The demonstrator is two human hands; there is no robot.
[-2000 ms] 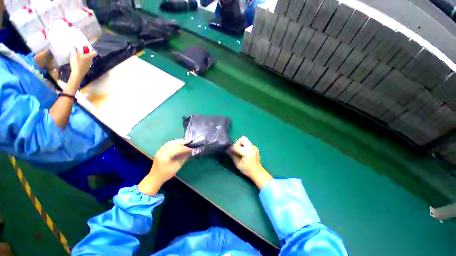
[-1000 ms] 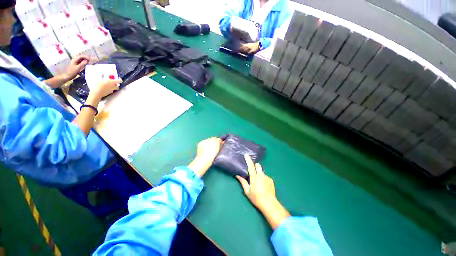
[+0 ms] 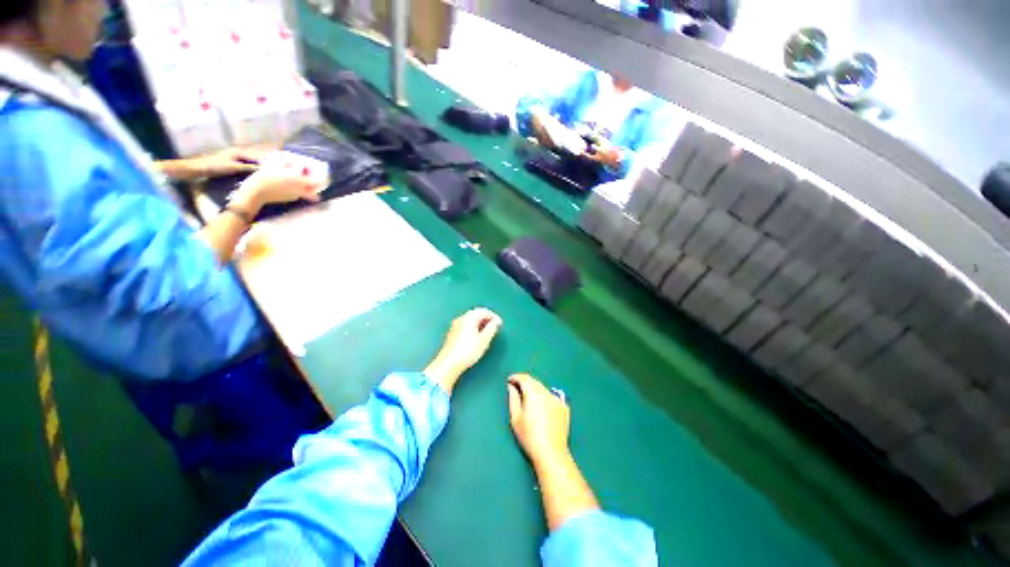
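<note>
A packed parcel in dark glossy plastic lies at the far edge of the green bench, partly over the darker green strip, touched by neither hand. My left hand is above the bench, nearer to me than the parcel, with its fingers curled and nothing seen in them. My right hand is to its right and nearer to me, fingers curled inward; no held thing shows, but the inside of its grip is hidden.
At left a person in a blue smock handles a white box beside a pale board. Dark bags and another parcel lie beyond. Grey boxes stand stacked behind the strip. Another person works across.
The parcel has left my hands and now lies farther off at the bench's far edge. My hands have come apart from it, and the view has shifted.
</note>
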